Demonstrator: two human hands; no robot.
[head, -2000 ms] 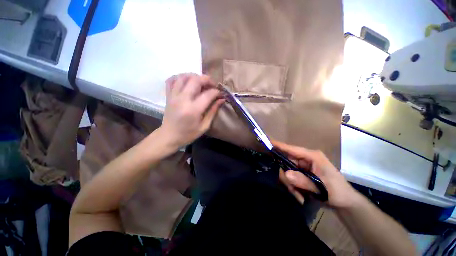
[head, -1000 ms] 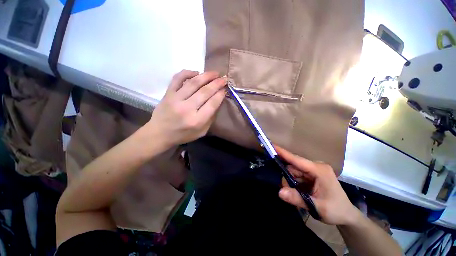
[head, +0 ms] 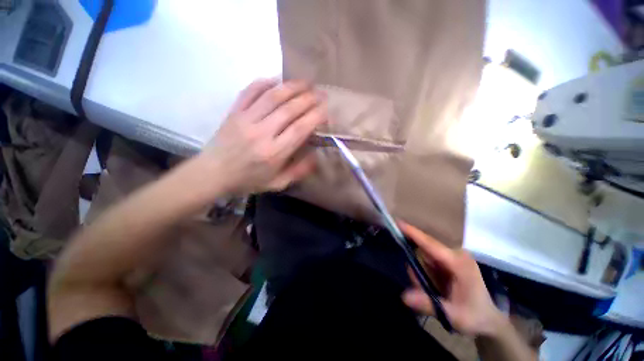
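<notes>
The brown garment panel (head: 431,92) lies on the white table and hangs over its front edge. A narrow welt slit (head: 367,144) runs across it, below a stitched rectangular patch outline. My left hand (head: 275,134) presses on the panel at the left end of the slit, fingers together and partly blurred; whether it pinches cloth is hidden. My right hand (head: 452,282) holds the fabric shears (head: 367,187) by the black handles. The blades look closed, and their tip is at the slit, just right of my left fingers.
The white sewing machine head (head: 597,113) stands at the right over its cream bed (head: 526,176). Dark thread snips (head: 586,250) lie near the right front edge. A dark strap (head: 90,56) crosses the table at left. Brown work pieces (head: 180,282) hang below the table edge.
The shears' tip has moved slightly right along the slit, away from its left end. My left hand has shifted over the slit's left end. The view has shifted a little.
</notes>
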